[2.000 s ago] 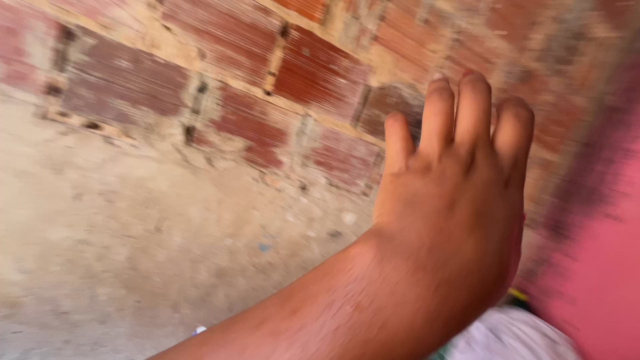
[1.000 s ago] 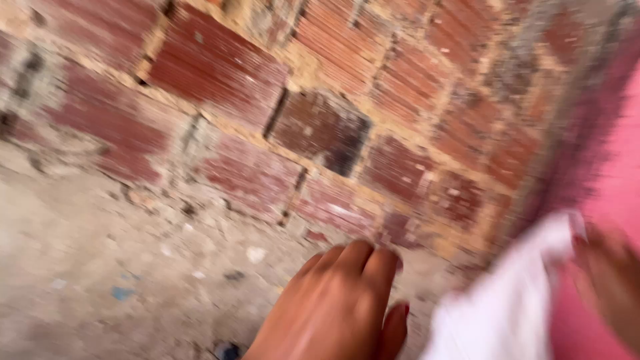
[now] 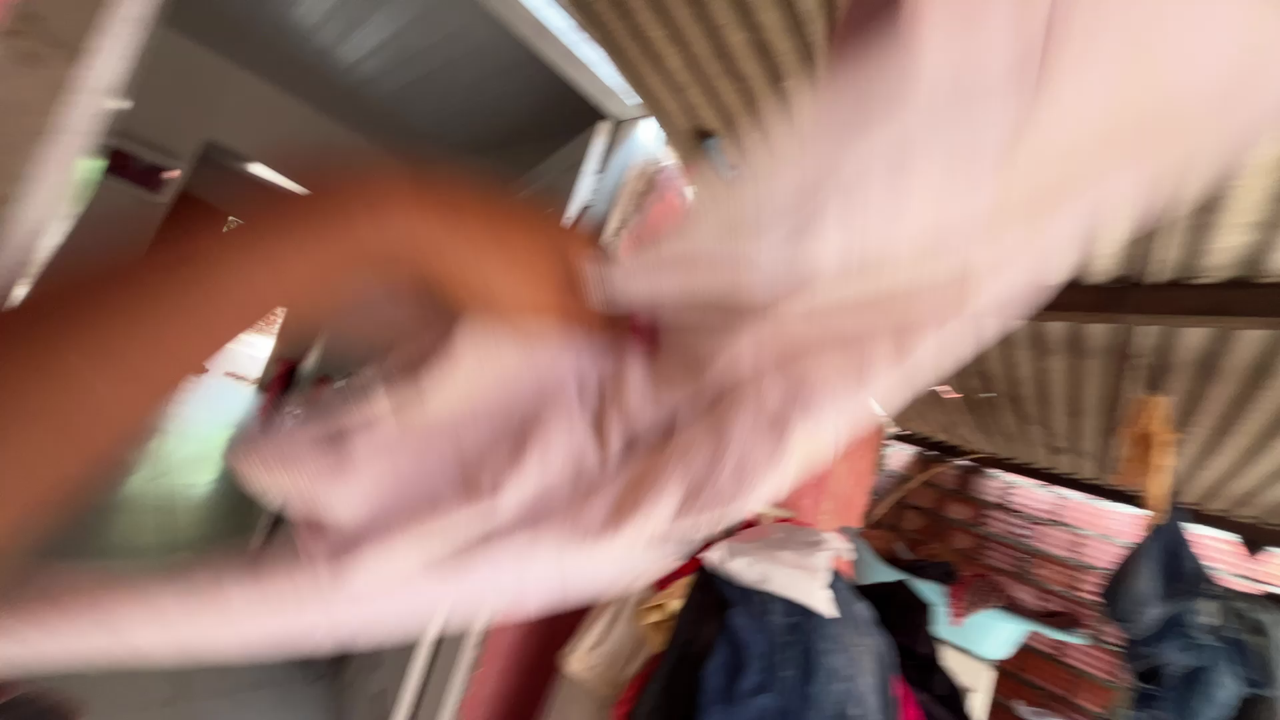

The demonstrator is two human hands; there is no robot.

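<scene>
A pale pink cloth (image 3: 800,330), strongly blurred, stretches across the view from lower left to upper right. My left hand (image 3: 500,240) comes in from the left edge and grips it near the middle, fingers closed on the fabric. Part of the cloth hangs below and beside that hand. My right hand is not visible; the cloth's upper right end runs out of the frame.
Clothes hang at lower center, among them blue denim (image 3: 790,640) and a light blue garment (image 3: 985,625). A wooden clothespin (image 3: 1150,450) is above more denim at right. A corrugated roof (image 3: 1130,400) with a beam (image 3: 1160,303) spans above a brick wall (image 3: 1060,650).
The view has swung up from the brick wall and ground to the roof and hanging clothes. The pale cloth, at lower right before, is now spread out, and my left hand has taken hold of it.
</scene>
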